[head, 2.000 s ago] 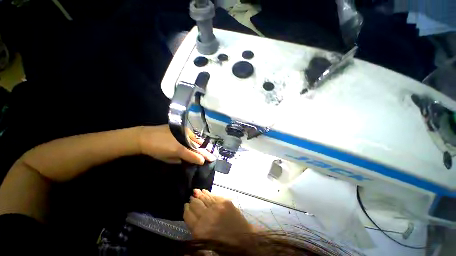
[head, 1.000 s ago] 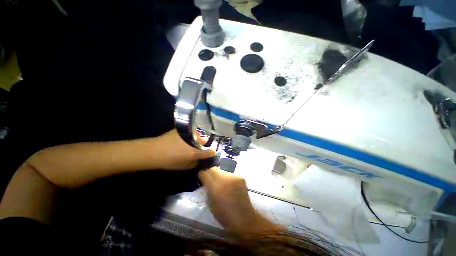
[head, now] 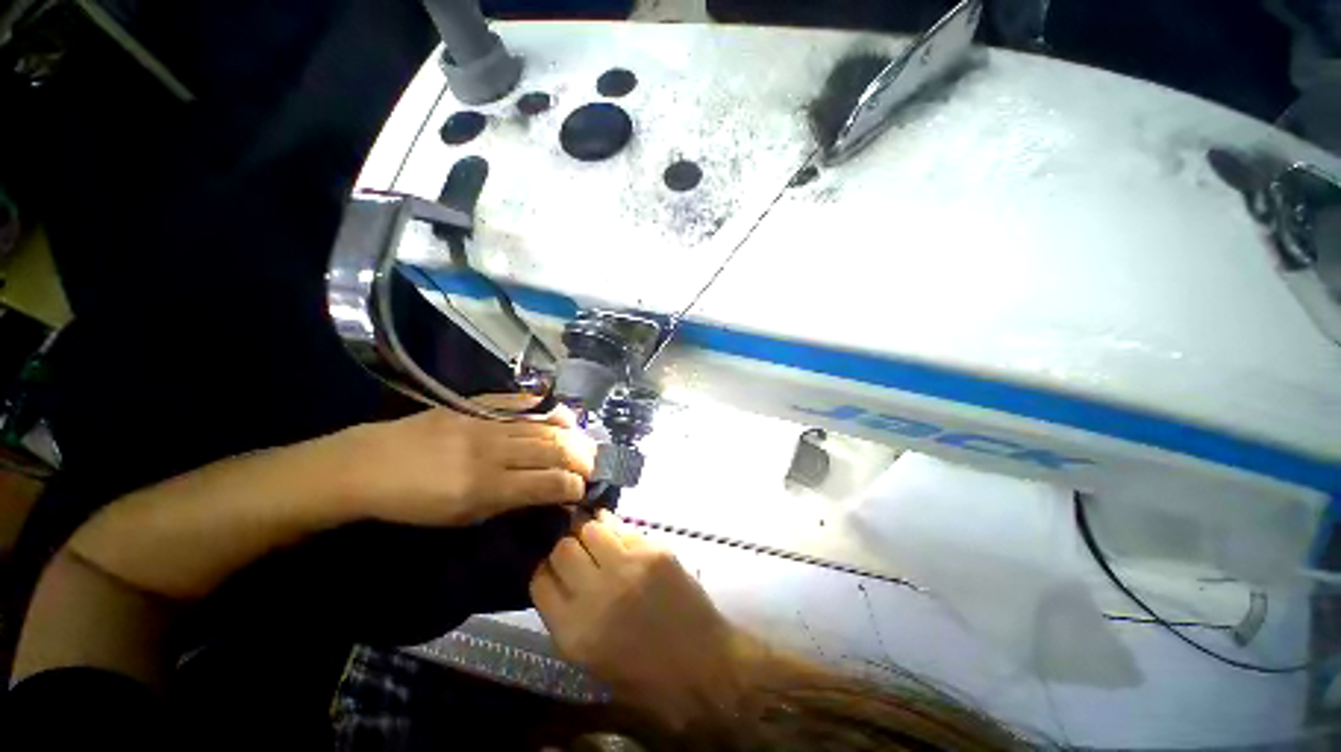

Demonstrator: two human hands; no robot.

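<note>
Black cloth [head: 427,580] lies over the left part of the view, under and around my hands. My left hand [head: 478,467] holds the cloth by the needle area, its fingertips partly behind the curved metal guard [head: 358,287]. My right hand [head: 625,595] pinches the cloth edge just in front of the presser foot area, close to my left fingertips. The white sewing machine head [head: 941,250] with its blue stripe stands over the bed [head: 721,470]. The needle tip and the exact cloth edge are hidden by fingers and machine parts.
A grey post [head: 478,59] rises at the head's left end. A thin metal plate [head: 905,74] stands on the head, with a thread running down from it. White translucent material [head: 956,544] and a black cable [head: 1110,573] lie right of the bed. A ruler strip [head: 515,657] lines the table front.
The view has shifted and moved closer to the machine. My hands have stayed at the needle area, and my right fingertips now sit just below my left ones.
</note>
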